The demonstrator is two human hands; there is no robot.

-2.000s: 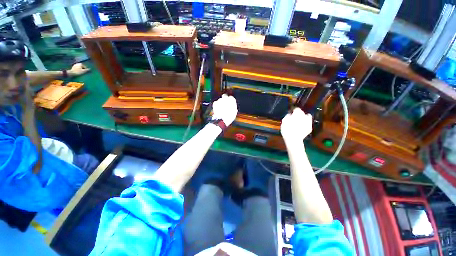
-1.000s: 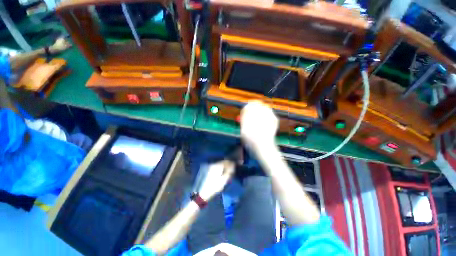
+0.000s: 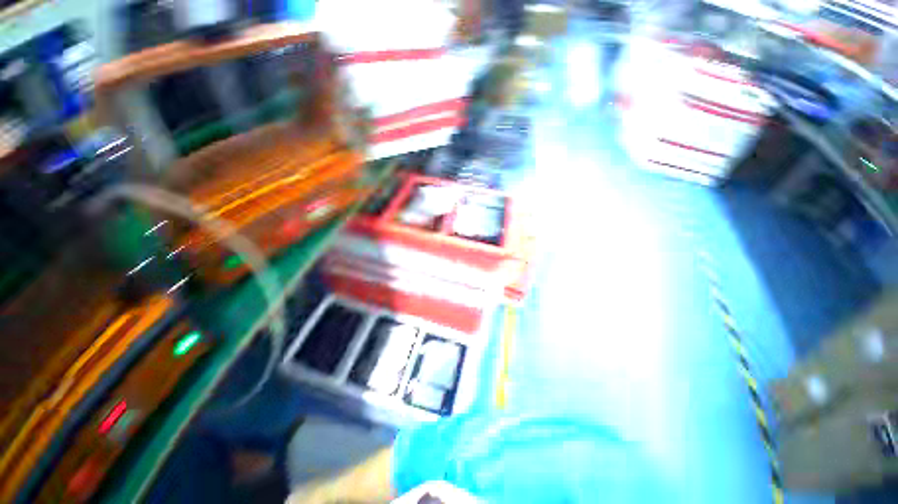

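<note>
The picture is blurred. A white foam tray (image 3: pixel 347 394) lies low in front of me, with black and silver-grey tablets (image 3: pixel 436 372) in its slots. Just beyond it a red foam tray (image 3: pixel 443 241) on a stack holds more pale, shiny tablets (image 3: pixel 480 219). A blue sleeve and part of a bare forearm (image 3: pixel 350 482), seemingly my right, show at the bottom edge. The hand itself is cut off. My left hand is out of the picture.
Orange-brown presses (image 3: pixel 286 187) stand on the green-topped bench (image 3: pixel 187 418) at left, with a pale hose (image 3: pixel 258 261) hanging across. White and red tray stacks (image 3: pixel 404 89) stand behind and at upper right (image 3: pixel 689 108). Yellow-black tape (image 3: pixel 734 345) marks the blue floor.
The view has swung right, from the presses to the trays and floor. Both hands, seen in front of the middle press before, have left the picture. The neighbour and carton are out of view.
</note>
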